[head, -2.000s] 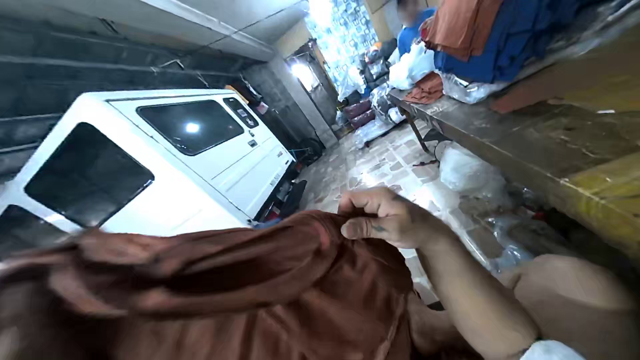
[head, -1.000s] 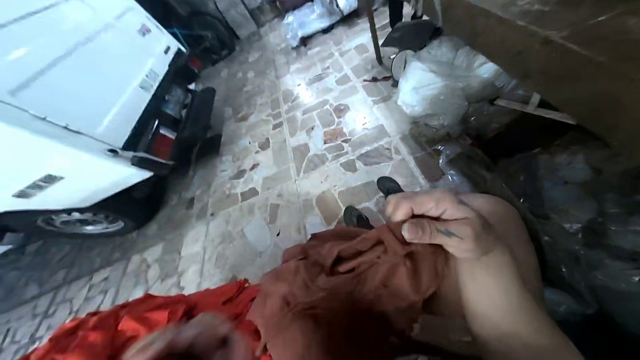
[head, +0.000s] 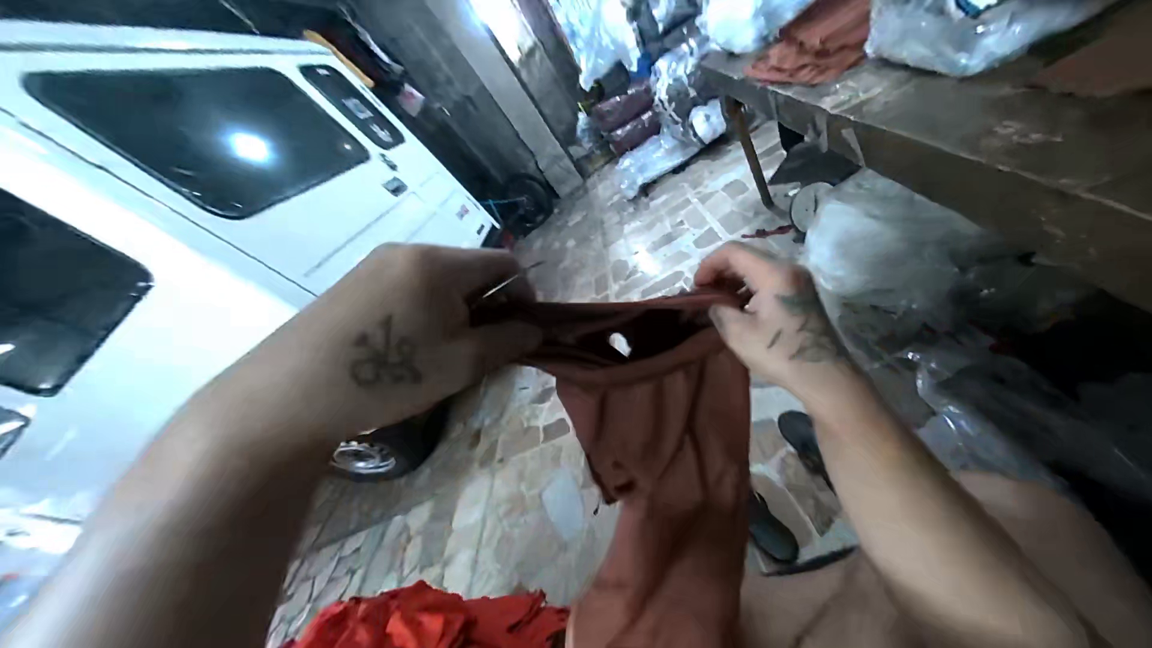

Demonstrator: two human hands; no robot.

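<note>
A reddish-brown cloth garment (head: 661, 423) hangs stretched between both hands, its upper edge forming an opening. At the left end of that edge, my left hand (head: 450, 315) grips the fabric; a thin shiny object, too small to identify, shows at its fingers. My right hand (head: 765, 315) pinches the right end between thumb and fingers. The lower part of the garment drapes down near my bare leg. Bright red cloth (head: 432, 621) lies bunched at the bottom of the view, below the garment and apart from the hands.
A white van (head: 378, 211) stands at left. To the right is a long worn table (head: 954, 126) bearing folded brown cloth (head: 814, 45) and plastic bags. Clear plastic bags (head: 873, 234) lie under it. Dark slippers (head: 772, 531) rest on the stone-patterned floor (head: 504, 495). Wrapped bundles (head: 630, 117) are stacked behind.
The garment was bunched near my right hand a second ago; now it is spread between both hands. My left hand, blurred low in the view then, is raised and gripping it.
</note>
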